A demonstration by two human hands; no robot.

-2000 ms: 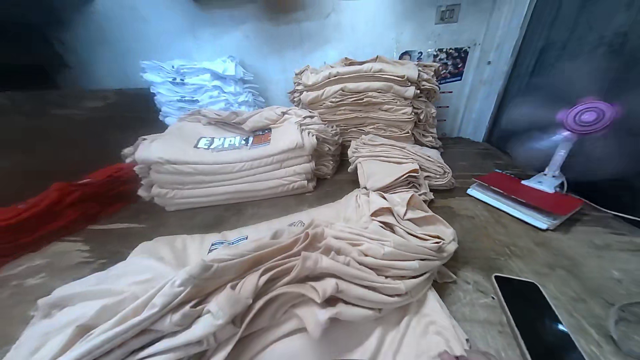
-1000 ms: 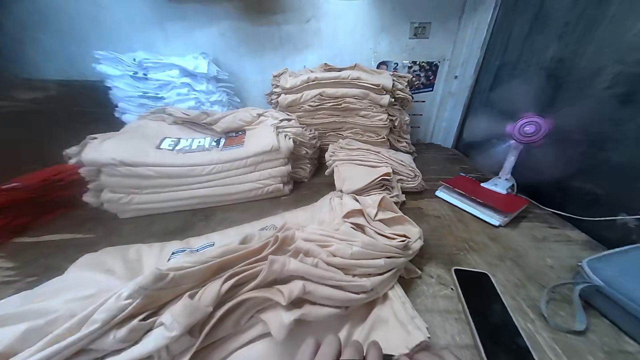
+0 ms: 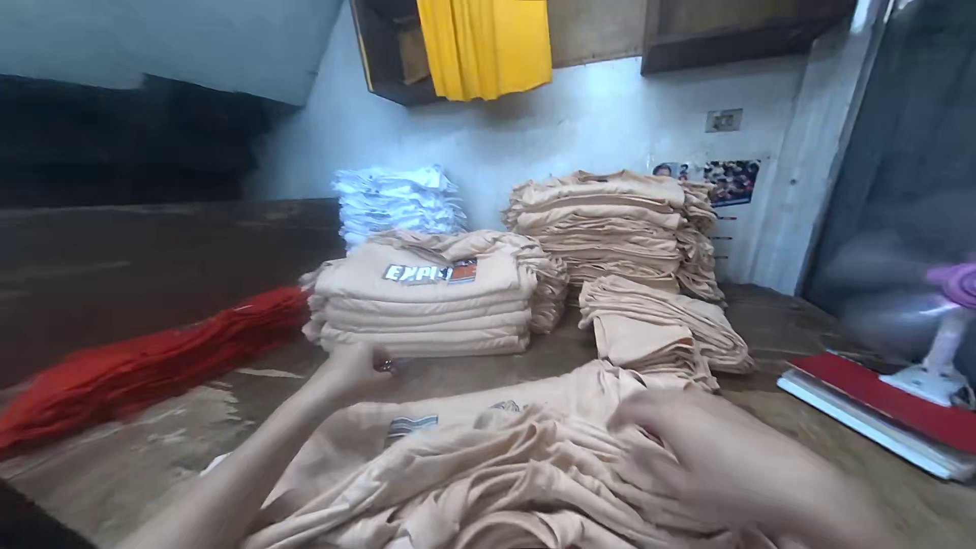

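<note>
A loose heap of beige fabric garments (image 3: 518, 465) lies close in front of me, a small striped print on its upper left part. My left hand (image 3: 358, 366) is beyond the heap's left far edge, just in front of a stack of folded beige shirts (image 3: 427, 313) with a lettered print on top; whether its fingers hold anything is unclear. Over the right side of the heap is my right hand (image 3: 656, 427), motion-blurred, its fingers at the cloth; its grip cannot be made out.
Behind stand a tall beige garment stack (image 3: 602, 221), a white garment stack (image 3: 400, 202) and a smaller folded beige pile (image 3: 663, 328). Red cloth (image 3: 168, 358) lies left. At right, a purple fan (image 3: 945, 335) stands on a red-covered book (image 3: 862, 389). Yellow cloth (image 3: 488, 46) hangs above.
Both my hands have come in over the beige heap; a second ago only fingertips showed at the bottom edge. The view has tilted up and left.
</note>
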